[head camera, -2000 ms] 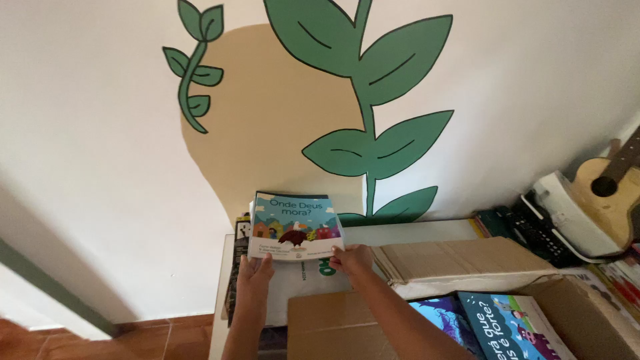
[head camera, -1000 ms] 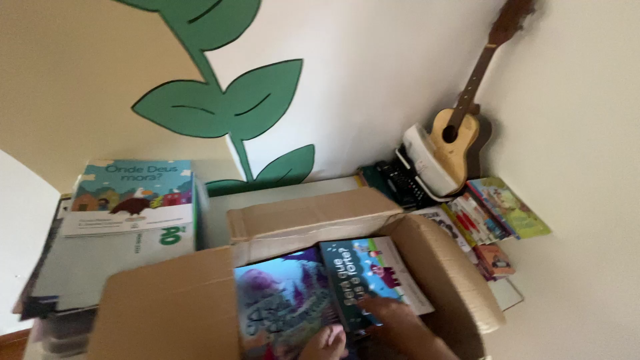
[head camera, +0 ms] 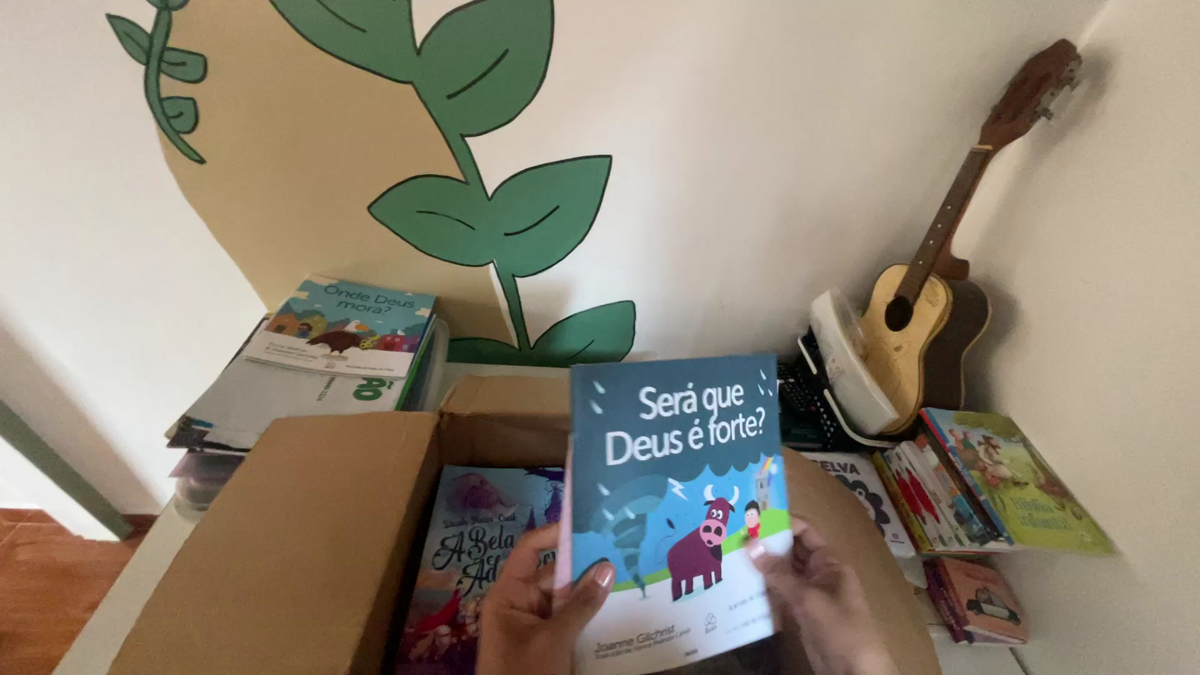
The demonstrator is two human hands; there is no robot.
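A dark blue children's book [head camera: 675, 506] with a bull on its cover is held upright above the open cardboard box [head camera: 300, 525]. My left hand [head camera: 544, 600] grips its lower left edge, thumb on the cover. At the lower right edge, my right hand [head camera: 816, 591] holds it too, slightly blurred. A pinkish edge shows behind the book's left side; whether that is a second book I cannot tell. Inside the box, left of the held book, lies a purple and blue book [head camera: 478, 553]. The rest of the box's inside is hidden.
A thin picture book [head camera: 347, 328] lies on a pile of books and papers at the left. To the right stand a small guitar [head camera: 909, 328], a black basket [head camera: 834, 403] with a white container, and several children's books [head camera: 1022, 478]. A painted plant decorates the wall behind.
The dark blue book, inside the box one second ago, is now raised above it in both my hands. Two seconds ago my hands were at the picture book on the left pile.
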